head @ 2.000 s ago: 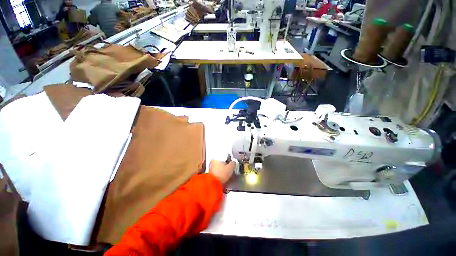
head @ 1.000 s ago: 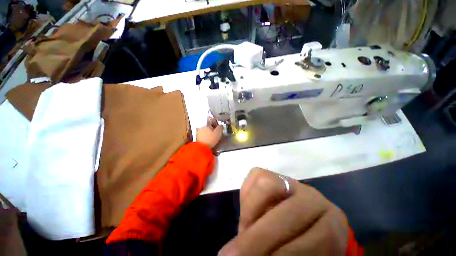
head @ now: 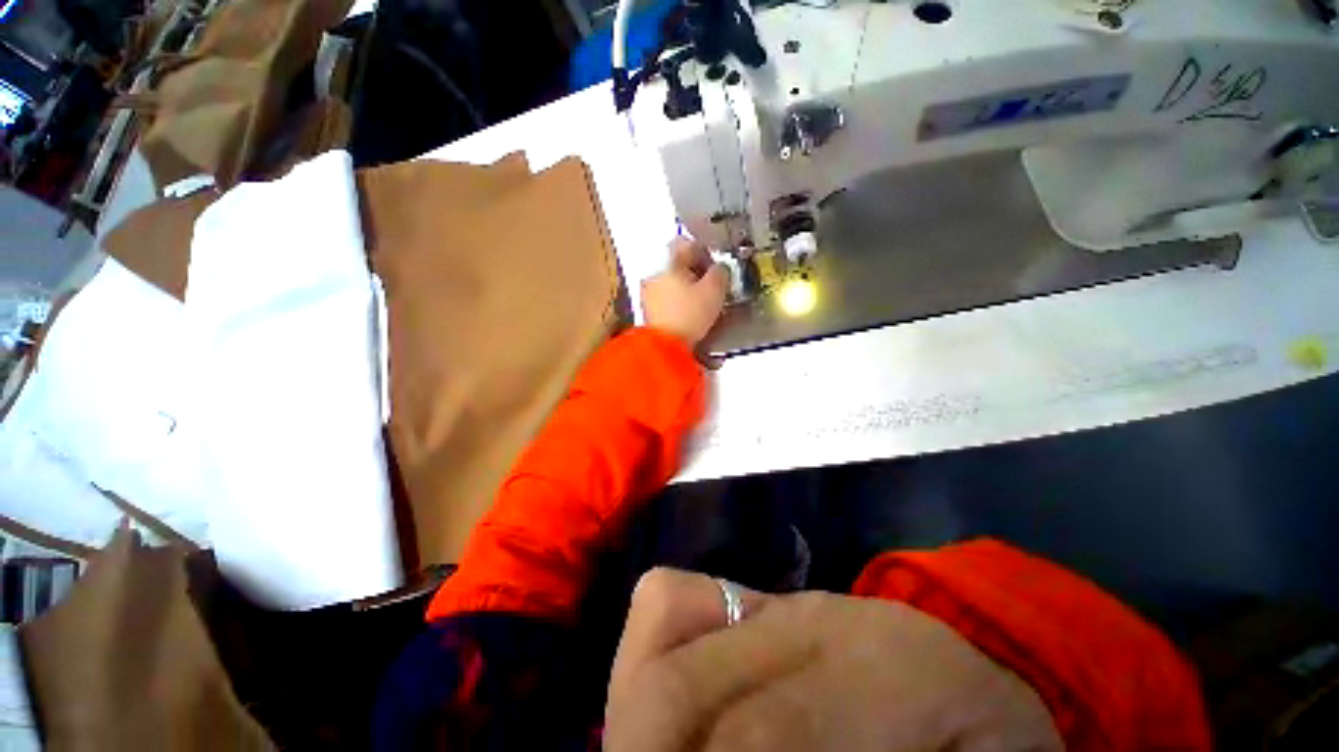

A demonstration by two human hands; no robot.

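Observation:
A white sewing machine (head: 1013, 110) stands on the white table. My left hand (head: 686, 294), in an orange sleeve, is at the left side of the needle area, with its fingers bent against the machine. Whether it grips a part there is too small to tell. The presser foot area (head: 756, 276) is lit yellow by a small lamp (head: 796, 295). My right hand (head: 808, 669) is large and close at the bottom, with a ring on one finger. Its fingers are curled and partly cut off by the lower edge, so what it may hold is hidden.
Brown panels (head: 492, 309) and folded white sheets (head: 287, 382) lie left of the machine. More brown pieces (head: 228, 88) are piled at the upper left. A white table edge with a printed ruler (head: 896, 416) runs in front of the machine.
The view has tilted down and closer to the machine. My right hand has come into view, then moved lower. My left hand has stayed beside the needle area.

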